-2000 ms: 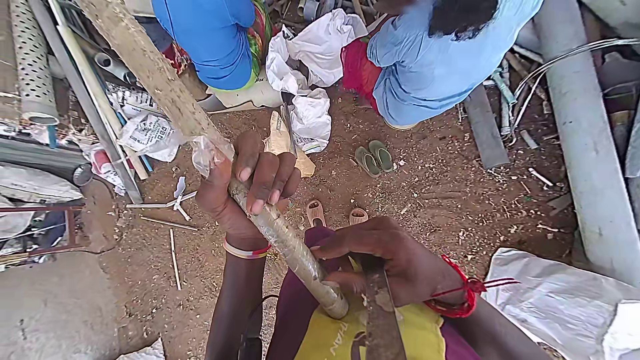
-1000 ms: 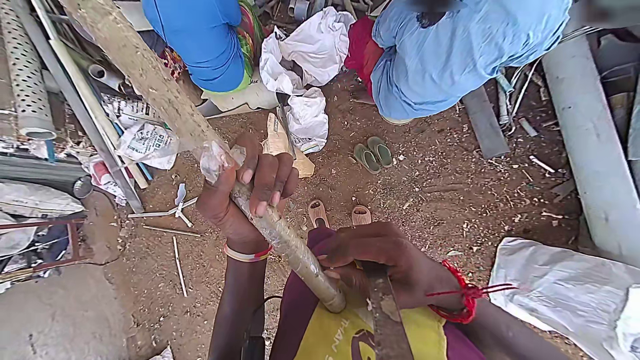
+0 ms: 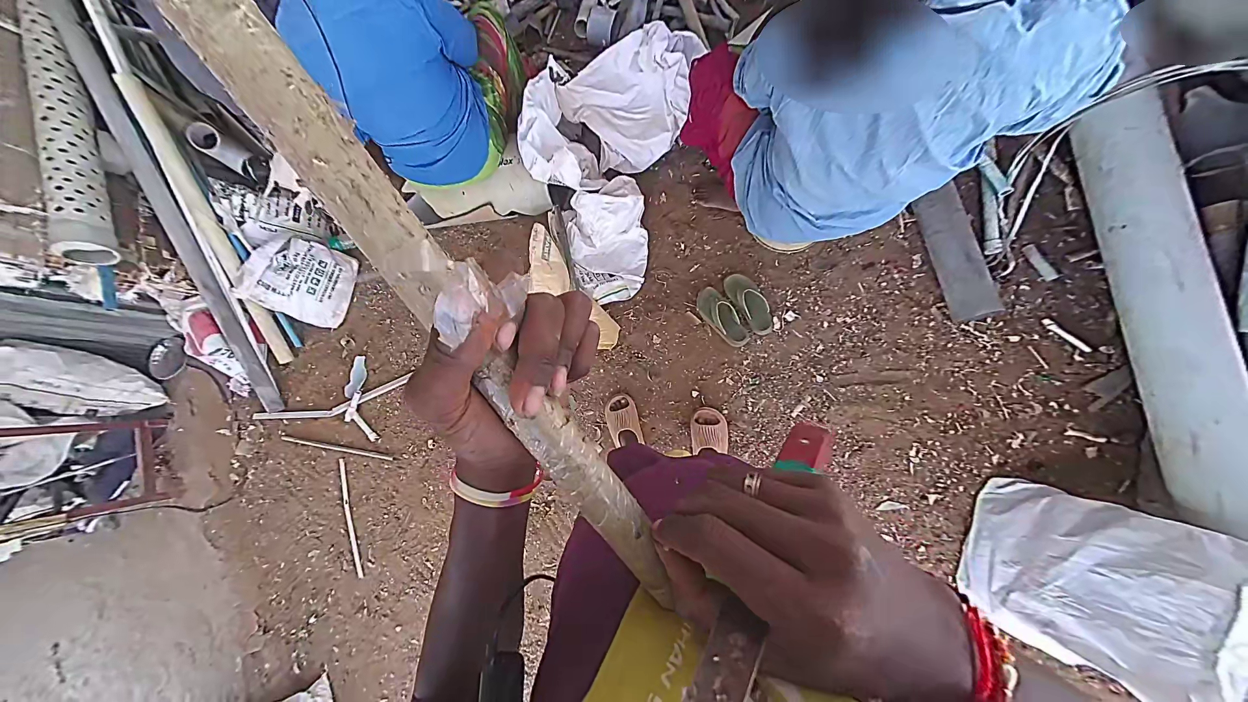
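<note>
A long, dirt-coated pole or pipe [image 3: 361,185] runs from the upper left down to my lap, over a yellow cloth or sack [image 3: 643,653] with printing. My left hand [image 3: 507,370] grips the pole around its middle, beside a scrap of clear plastic film [image 3: 463,302] stuck on it. My right hand [image 3: 780,565] is closed on a flat metal blade [image 3: 729,648], its fingers against the pole's lower end. A red and green end [image 3: 804,448] sticks out beyond the knuckles, perhaps the blade's handle. The blade's edge is mostly hidden.
Two people sit ahead, one in a blue top [image 3: 390,78], one in light blue [image 3: 877,127], with white sacks [image 3: 624,107] between them. Green slippers [image 3: 736,310] lie on the dirt. Pipes [image 3: 1160,292] lie right, a perforated pipe [image 3: 68,146] left. A white sheet [image 3: 1102,575] is at lower right.
My right hand has turned, and the red and green end now shows beyond its knuckles. My left hand keeps its hold on the pole. The person in light blue has leaned or shifted right.
</note>
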